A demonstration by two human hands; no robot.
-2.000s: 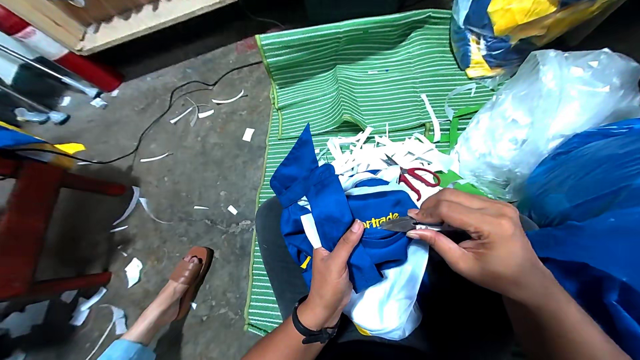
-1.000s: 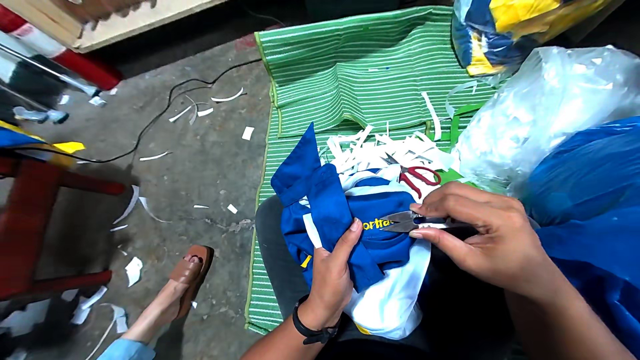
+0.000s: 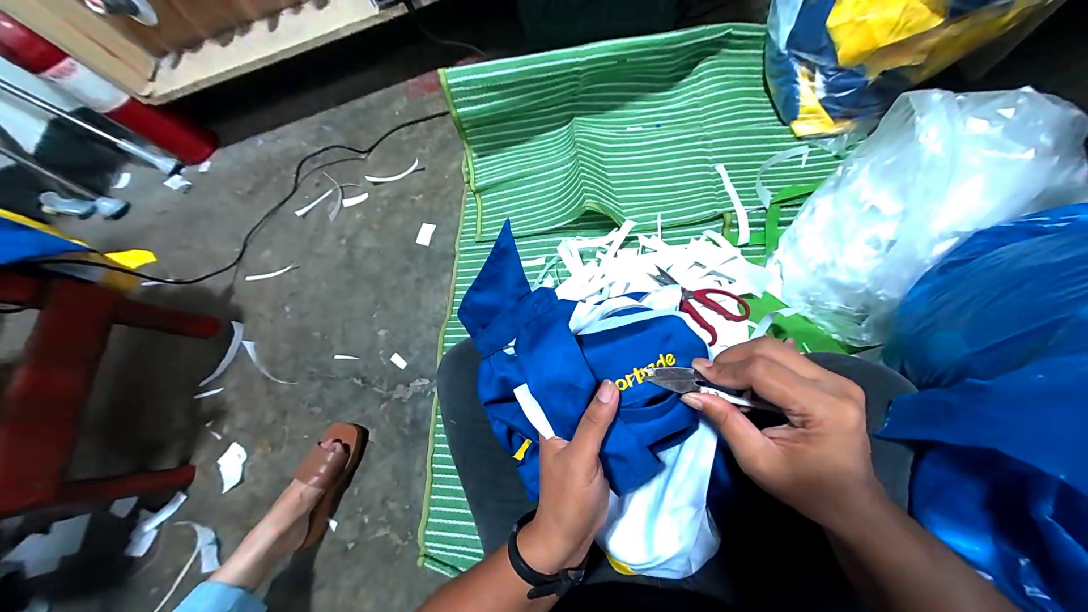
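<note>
A blue and white cloth garment (image 3: 544, 340) with yellow embroidered lettering lies bunched on my lap. My left hand (image 3: 578, 463) grips its blue fabric, thumb on top beside the lettering. Between the thumb and fingers of my right hand (image 3: 786, 416) is a small pair of metal thread snips (image 3: 680, 380), the blade tips over the yellow embroidery. Just beyond the garment, red-handled scissors (image 3: 714, 306) rest on a heap of white cut strips (image 3: 646, 263).
Under the strips spreads a green striped mat (image 3: 595, 161). Clear (image 3: 918, 204) and blue plastic bags (image 3: 1003, 314) stand at the right. A red stool (image 3: 59, 382), a black cable (image 3: 297, 183), scraps and another person's sandalled foot (image 3: 327, 472) are at the left.
The snips and my right hand have shifted slightly over the lettering. My left hand keeps its hold on the garment.
</note>
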